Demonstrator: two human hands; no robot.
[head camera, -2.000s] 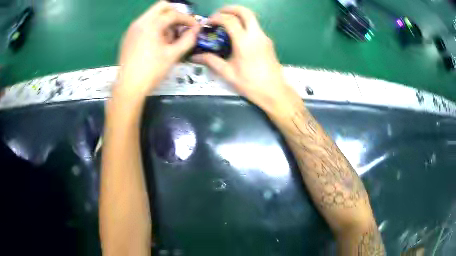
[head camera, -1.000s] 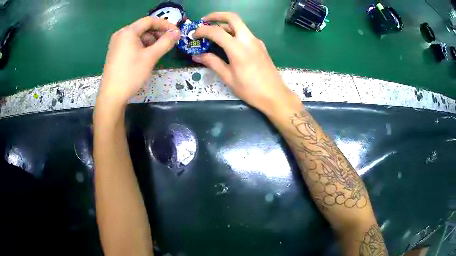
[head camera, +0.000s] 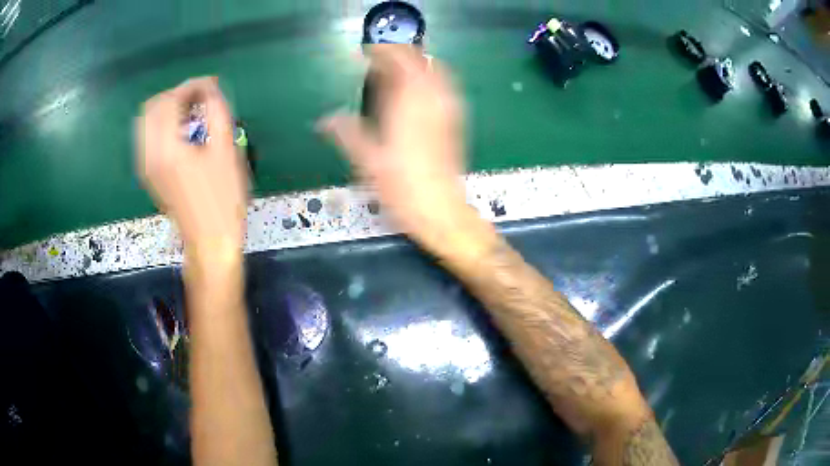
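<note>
Both hands are blurred. My left hand (head camera: 193, 164), fingers curled, is over a unit at the left; a bit of blue board (head camera: 196, 129) shows between the fingers and a green-yellow patch (head camera: 240, 136) beside them. Whether it grips the unit cannot be told. My right hand (head camera: 409, 136), thumb spread away from the fingers, is over the middle of the belt. Its fingertips are just below a black-rimmed white disc cover (head camera: 393, 25). A dark part shows between thumb and fingers, mostly hidden by the hand.
On the green belt (head camera: 510, 127) to the right, a black unit (head camera: 560, 50) with small lit spots stands beside a white-faced disc (head camera: 599, 42). Several dark units lie further right. A speckled white strip (head camera: 564, 187) and a shiny dark bench cover (head camera: 455, 400) lie nearer me.
My hands were together on a blue board. Now they are apart: my left hand is lower and further left, and my right hand is lower. The view has shifted.
</note>
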